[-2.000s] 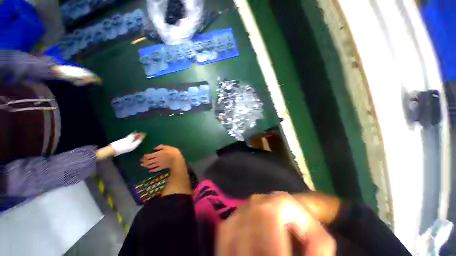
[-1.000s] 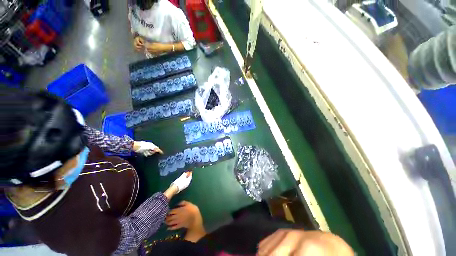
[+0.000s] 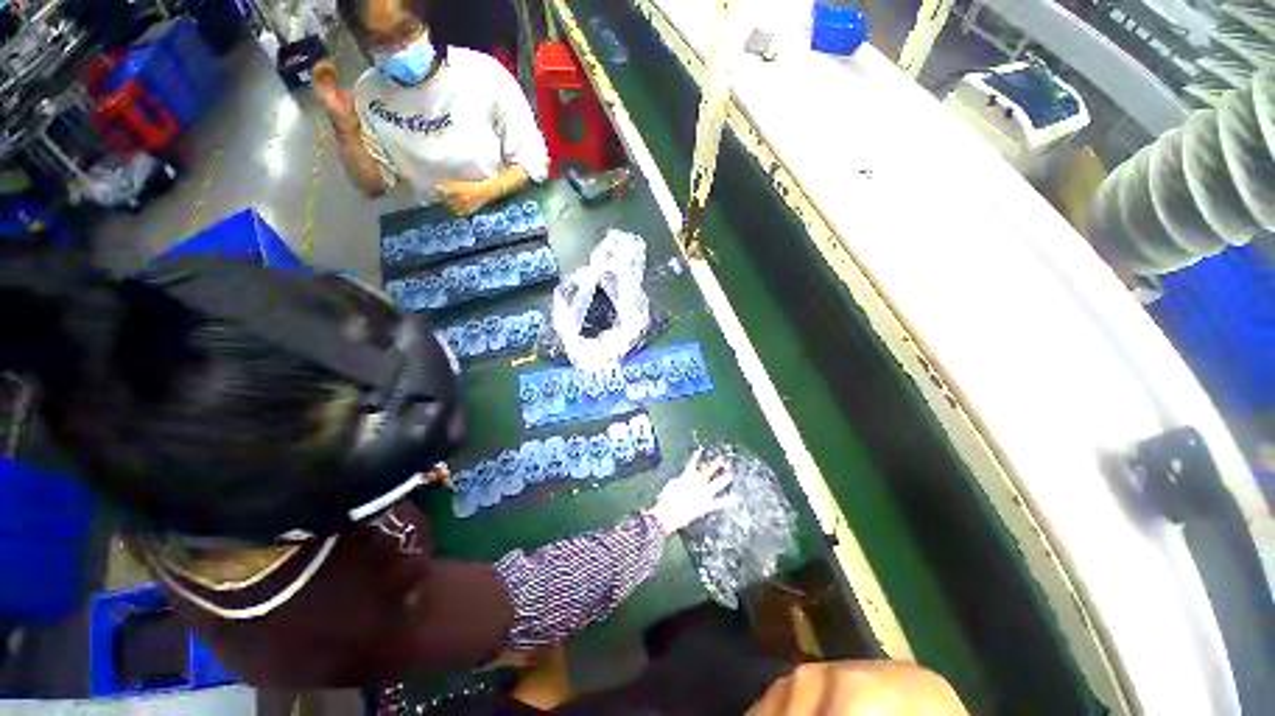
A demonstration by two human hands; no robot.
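My left hand [image 3: 541, 680] shows only in part at the bottom edge, behind a neighbour's checked sleeve; its fingers are hidden. My right hand [image 3: 856, 688] is blurred and cut off by the bottom edge; its fingers cannot be made out. On the green bench, a black board [image 3: 646, 453] carries a row of pale blue-grey housings [image 3: 552, 457]. Behind it, a blue mat strip [image 3: 537, 413] carries more housings. A crinkled clear plastic bag [image 3: 748, 532] lies to the right, with the neighbour's gloved hand [image 3: 694, 492] on it.
A neighbour's dark-haired head [image 3: 238, 399] and arm fill the left. More housing boards [image 3: 469, 232] lie farther back, beside an open white bag [image 3: 601, 301] with dark parts. A masked person [image 3: 441, 126] is at the far end. The conveyor and a long white shelf [image 3: 965, 280] run along the right.
The neighbour has leaned in, and their gloved hand has moved right onto the clear bag. The far person's head and raised hand now show. My left hand has sunk lower and is mostly covered.
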